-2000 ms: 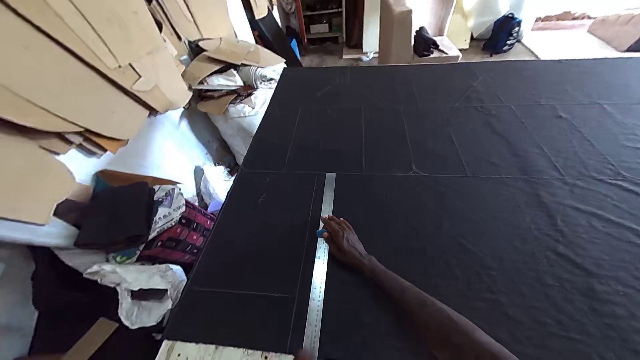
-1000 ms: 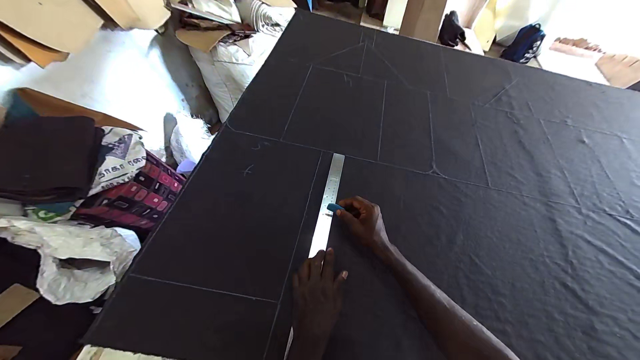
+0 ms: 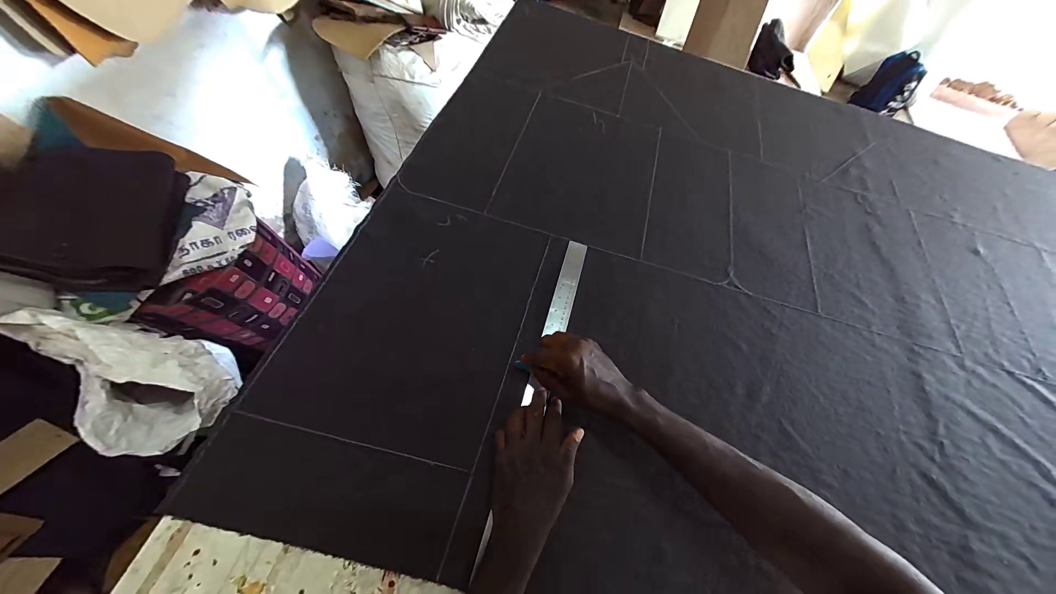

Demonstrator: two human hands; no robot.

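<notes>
Dark cloth marked with thin pale chalk lines covers the table. A long metal ruler lies on it, just right of a long chalk line. My left hand presses flat on the lower part of the ruler, fingers slightly spread. Just above it, my right hand pinches a small blue piece, perhaps tailor's chalk, whose tip is at the ruler's left side by the chalk line. My hands hide the middle of the ruler.
At the left are folded dark cloth, a patterned pink and black bag and a crumpled white plastic bag. A white sack stands beyond the table's left edge. The bare table edge shows at the bottom, and a blue backpack is behind.
My left hand has come onto the lower ruler, where two seconds ago it was barely in view. Since one second ago, my right hand has moved down along the ruler toward my left hand.
</notes>
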